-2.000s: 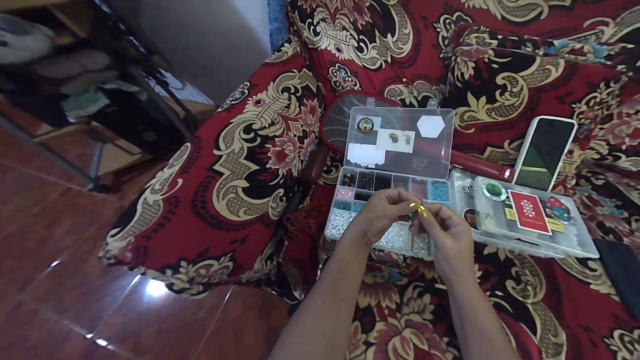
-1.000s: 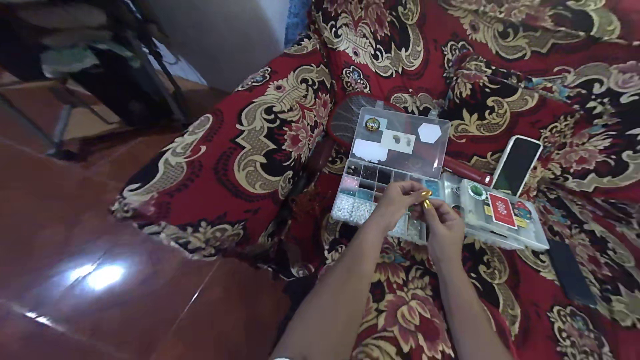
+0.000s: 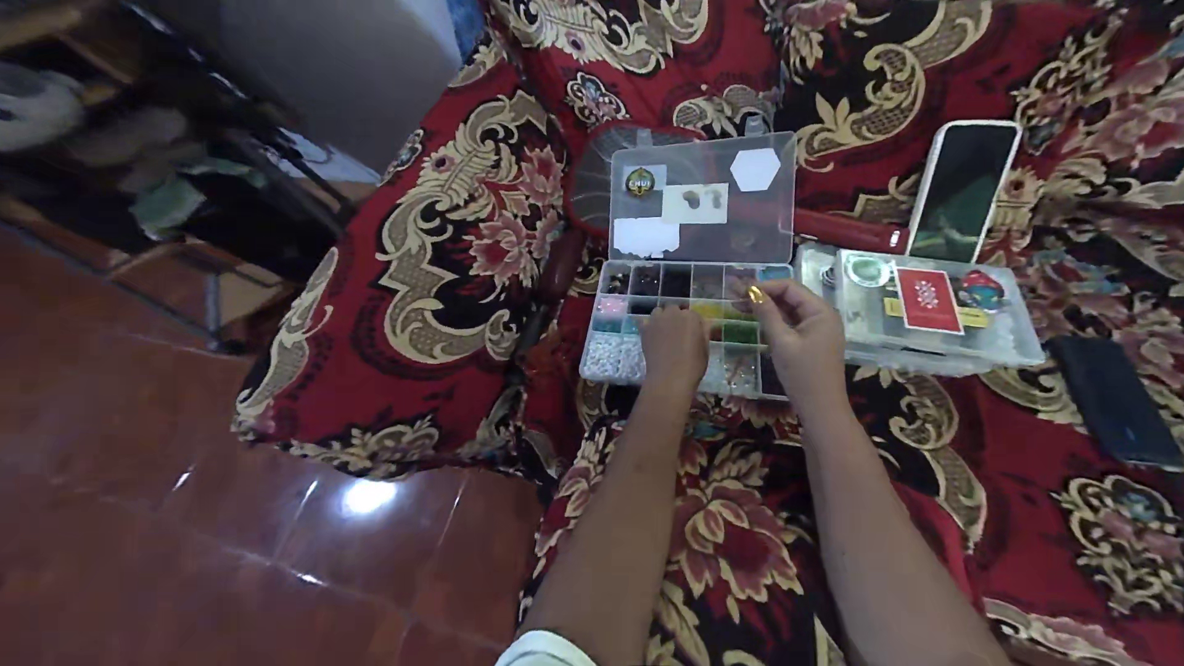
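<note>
A clear plastic bead organizer (image 3: 596, 350) lies with its lid up on the patterned red sofa cover. Its compartments hold white, pink, teal, dark, yellow and green beads. My left hand (image 3: 675, 342) is over the middle compartments, fingertips down among the beads; whether it pinches any is hidden. My right hand (image 3: 805, 324) is above the box's right side, thumb and fingers closed on a small shiny gold piece (image 3: 756, 294). Stickers and paper pieces are on the raised lid (image 3: 721, 245).
Right of the organizer is a second clear case (image 3: 1004, 347) with a red card (image 3: 930, 300) on top. A white-edged phone (image 3: 967, 190) leans behind it; a dark flat object (image 3: 1115, 402) lies farther right. A red racket (image 3: 592, 185) is behind the lid, a shelf (image 3: 157, 268) at left.
My left hand has left my right hand and the gold piece and moved left, down into the bead compartments. My right hand still has the gold piece.
</note>
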